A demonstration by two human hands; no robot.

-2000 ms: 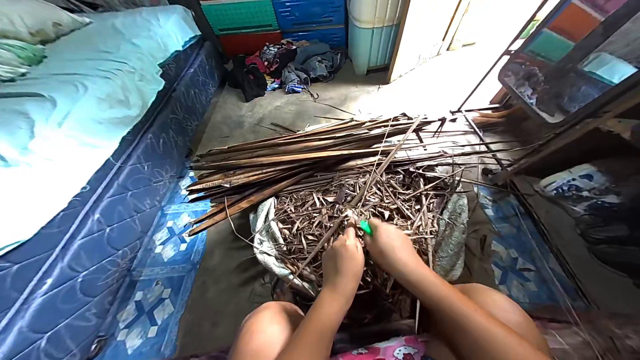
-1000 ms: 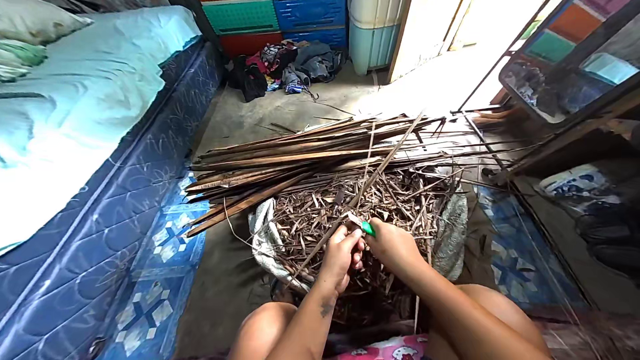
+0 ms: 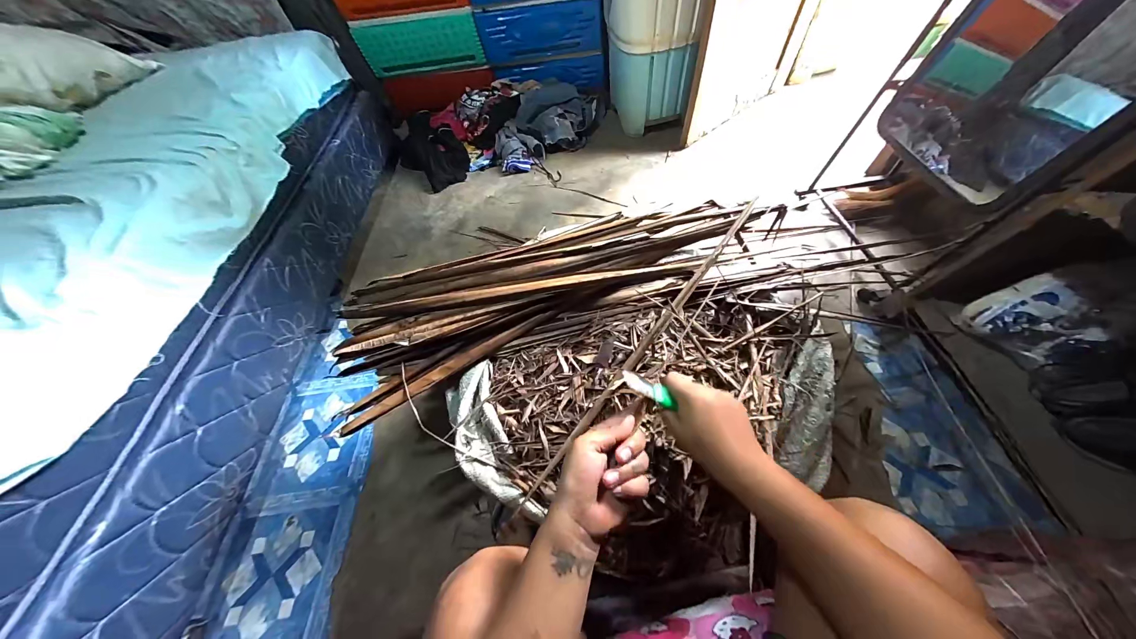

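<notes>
My right hand (image 3: 710, 424) grips the green handle of a small knife (image 3: 652, 390), its short blade pointing up and left. My left hand (image 3: 608, 470) is closed just below and left of the blade, fingers curled round what looks like the end of a thin dry strip, mostly hidden. Under both hands stands a white woven sack (image 3: 475, 435), open at the top and filled with brown dry leaf scraps (image 3: 550, 390). A long thin stick (image 3: 683, 293) lies slantwise over the scraps. Beyond the sack lies a pile of long dry brown leaf strips (image 3: 497, 293).
A blue mattress (image 3: 240, 328) with a pale sheet runs along the left. Clothes (image 3: 510, 124) lie heaped before plastic drawers (image 3: 550, 35) at the back. A mirror (image 3: 1003, 106) leans at the right, above dark shoes (image 3: 1092, 390). My knees flank the sack.
My left hand has moved slightly down from the knife and turned, so its curled fingers show. The knife remains in my right hand.
</notes>
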